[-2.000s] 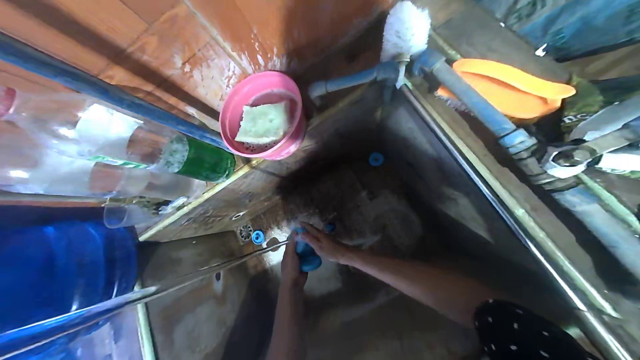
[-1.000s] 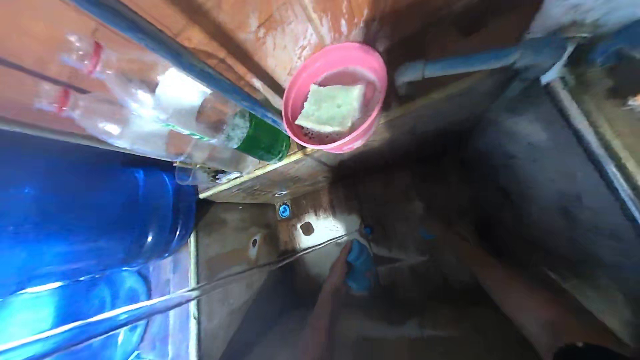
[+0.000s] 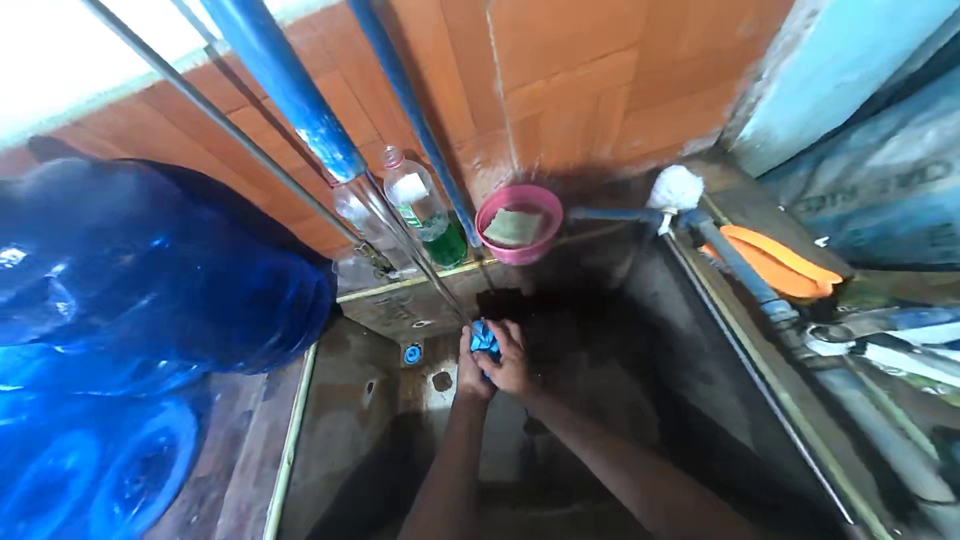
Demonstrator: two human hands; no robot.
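My left hand (image 3: 472, 369) and my right hand (image 3: 510, 356) close together around a crumpled-looking blue object (image 3: 484, 339), low in the dark basin (image 3: 675, 480). Whether it is cloth or plastic I cannot tell. A metal pole (image 3: 424, 262) with a blue upper part (image 3: 292, 90) slants down from the upper left, and its lower end meets the blue object between my hands. My fingers hide that joint. Left of my hands, a round blue fitting (image 3: 412, 354) sits in the basin floor, near a pale patch with a dark hole (image 3: 442, 381).
On the back ledge stand a pink bowl (image 3: 519, 259) with a pale sponge (image 3: 513, 227) and a plastic bottle (image 3: 444, 240) of green liquid. Blue plastic (image 3: 187, 277) bulges at left. A white brush (image 3: 676, 187), orange dustpan-like piece (image 3: 780, 262) and grey pipe (image 3: 750, 270) lie along the right edge.
My right hand has come from the basin's right side to join my left at the blue object. The pole now comes down more steeply from above. The view has shifted strongly.
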